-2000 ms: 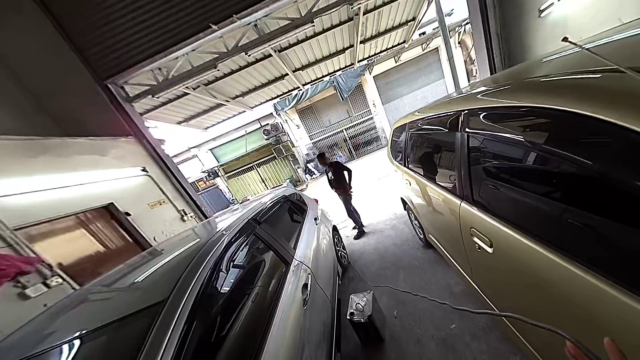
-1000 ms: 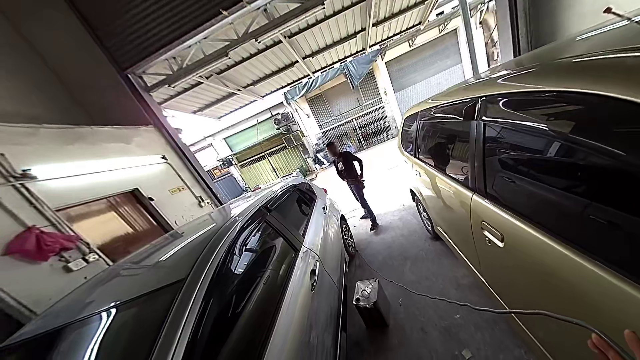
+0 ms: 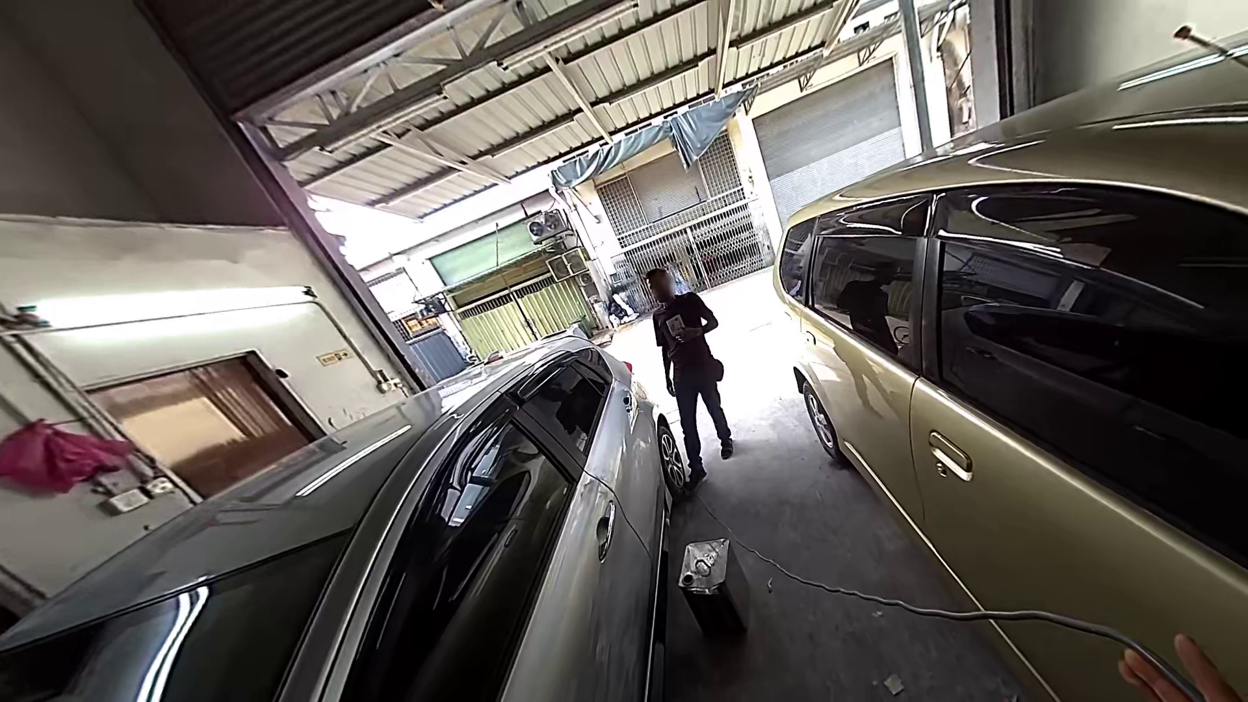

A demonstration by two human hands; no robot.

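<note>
At the bottom right corner are the fingers of my right hand (image 3: 1180, 673), raised beside the gold car's door. A grey hose (image 3: 926, 612) runs past these fingers and appears to touch them; whether they grip it is unclear, as the palm is cut off by the frame. From there the hose sags across the gap between the cars toward the silver car's wheel (image 3: 673, 458). My left hand is out of view. A rectangular metal can (image 3: 715, 585) stands on the floor near the silver car (image 3: 575, 585), with a handle on its top.
The gold car (image 3: 1033, 497) borders the right side. Between the cars, farther off, a person (image 3: 690, 356) stands by the silver car's wheel. Small scraps lie on the concrete floor (image 3: 809, 634). A pink cloth or bag (image 3: 58, 455) hangs at the left wall.
The person has come nearer, along the gap between the cars, and now has an arm bent at the chest. My right hand stays by the hose at the lower right.
</note>
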